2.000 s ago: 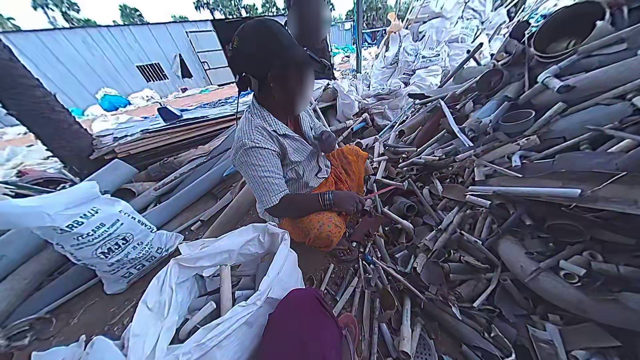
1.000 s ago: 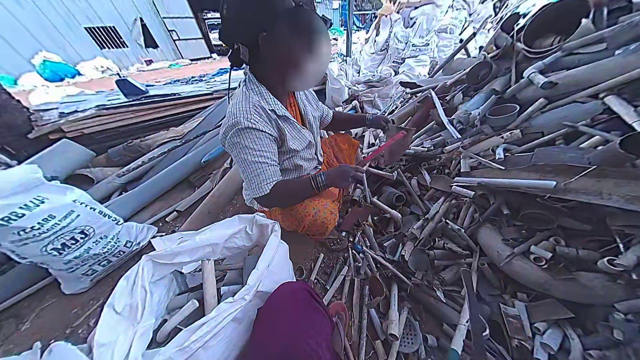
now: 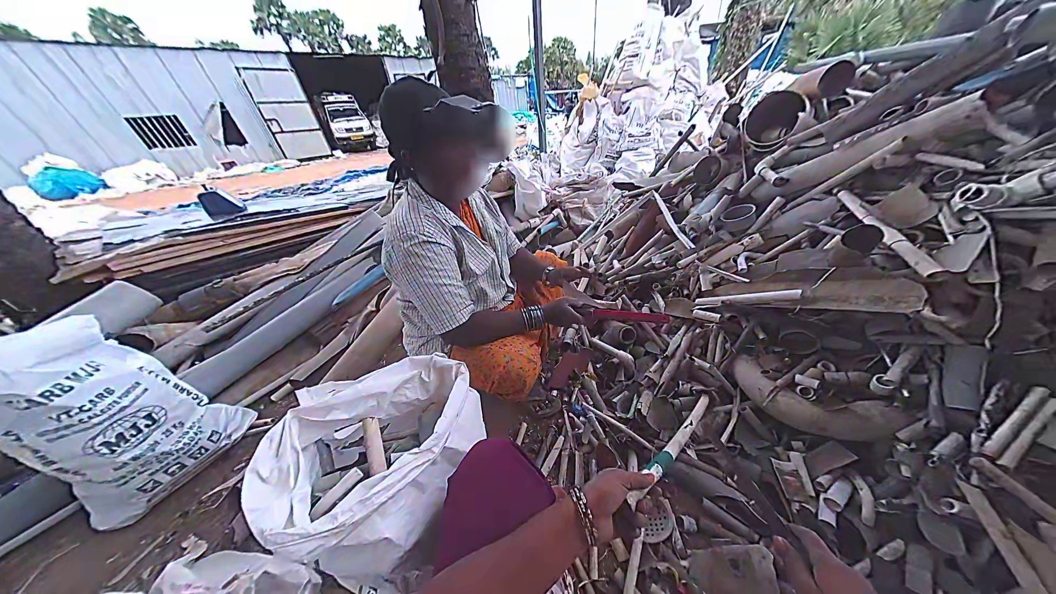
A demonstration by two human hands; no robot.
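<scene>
My left hand (image 3: 619, 499), with bangles at the wrist, is closed around a pale plastic pipe (image 3: 686, 429) that has a green band near my fingers. The pipe points up and away over the scrap. At the bottom edge, my right hand (image 3: 808, 565) is partly cut off, beside dark scrap; its grip is unclear. Left of my purple-clothed knee (image 3: 495, 487) stands an open white woven sack (image 3: 280, 487) with pipe pieces (image 3: 374, 445) inside. A round perforated piece (image 3: 658, 525) lies just below my left hand.
A co-worker (image 3: 445, 272) squats ahead, holding a red-handled tool (image 3: 631, 316). A heap of scrap pipes (image 3: 825, 330) spreads across the right. A printed white sack (image 3: 99, 421) lies at left, by long grey pipes (image 3: 280, 318). A tree trunk (image 3: 458, 49) and a metal shed (image 3: 198, 107) stand behind.
Both my hands have come into view, the left one with the green-banded pipe. The co-worker's red-handled tool now points right, lower than a second ago. The view has shifted.
</scene>
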